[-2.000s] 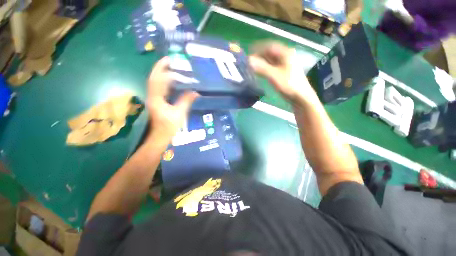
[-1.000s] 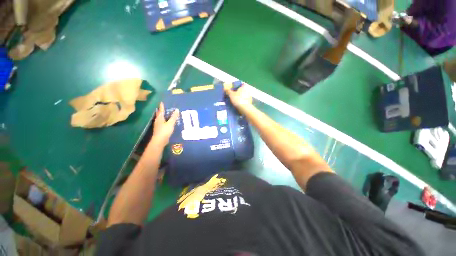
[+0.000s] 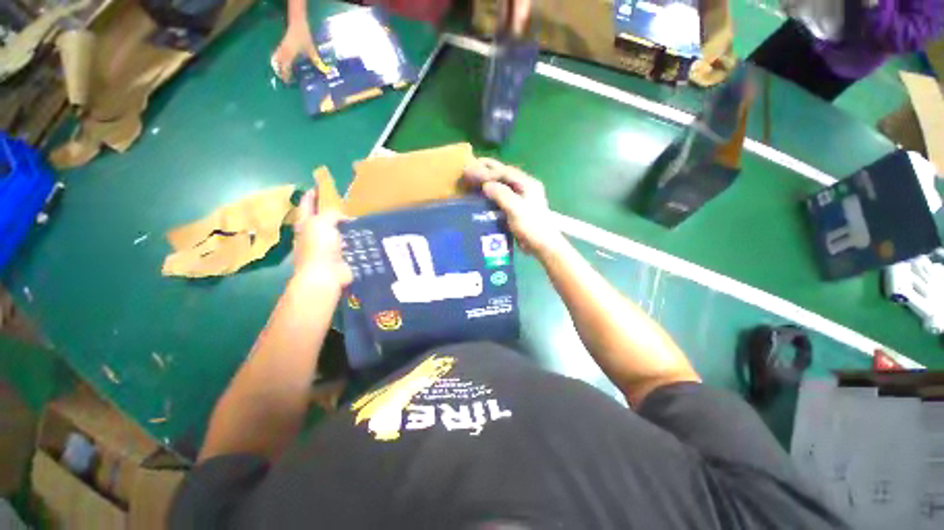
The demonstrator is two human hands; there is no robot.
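A navy folding carton (image 3: pixel 435 271) with a white product picture lies close in front of my torso, its brown end flap (image 3: pixel 407 178) standing open at the far edge. My left hand (image 3: pixel 319 240) is on its left far corner, beside a small raised brown flap (image 3: pixel 328 193). My right hand (image 3: pixel 514 204) grips its right far corner, fingers bent at the flap's edge. The carton's near edge is hidden by my shirt.
Torn kraft paper (image 3: pixel 233 233) lies left. Another person's hand (image 3: pixel 297 57) touches carton blanks (image 3: pixel 354 60) at the far side. Erected cartons stand right (image 3: pixel 688 171), (image 3: pixel 872 217), near white products (image 3: pixel 919 290). A black object (image 3: pixel 778 355) sits at the right edge.
The carton's brown end flaps now show open at the far side. Another person's hand has appeared at the far blanks, and a blurred navy carton is held upright at the far centre.
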